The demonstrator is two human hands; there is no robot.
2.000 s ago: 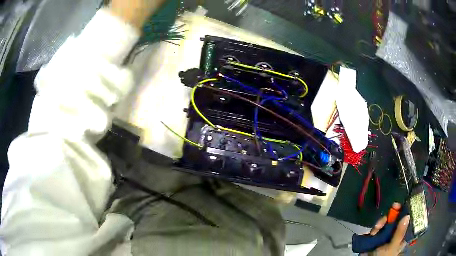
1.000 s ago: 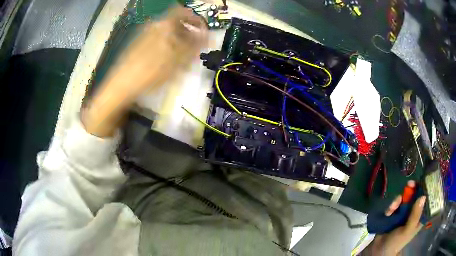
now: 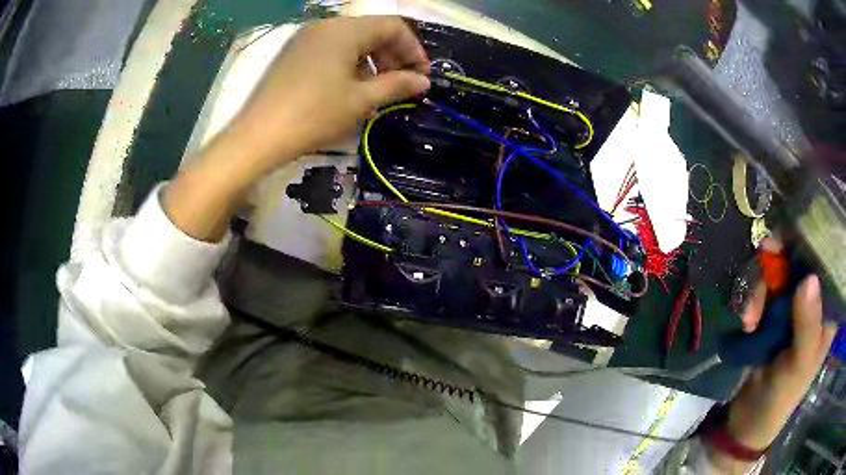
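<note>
Two black socket housings (image 3: 436, 148) lie side by side, with yellow-green, blue and brown wires looping over them. My left hand (image 3: 315, 102) is over the upper left corner, thumb and fingertips close together near the yellow-green wire's end. A small pale and red bit shows between the fingers; what it is, I cannot tell. A small black block (image 3: 322, 189) sits left of the housings on the white board (image 3: 269, 218). My right hand (image 3: 788, 371), at the right edge, holds the soldering gun (image 3: 826, 218) by its dark blue grip. The gun is blurred, its barrel pointing up and left.
White paper (image 3: 660, 172) and red wires (image 3: 657, 246) lie right of the housings. Red-handled pliers (image 3: 684, 317) and a tape roll (image 3: 749, 186) lie farther right. A grey cable (image 3: 682, 371) runs to the gun. A coiled black cord (image 3: 417, 382) crosses the lap.
My left hand has come from the upper left onto the housing's corner. The small black block has shifted down and left. My right hand has raised the soldering gun, its barrel swinging up and left.
</note>
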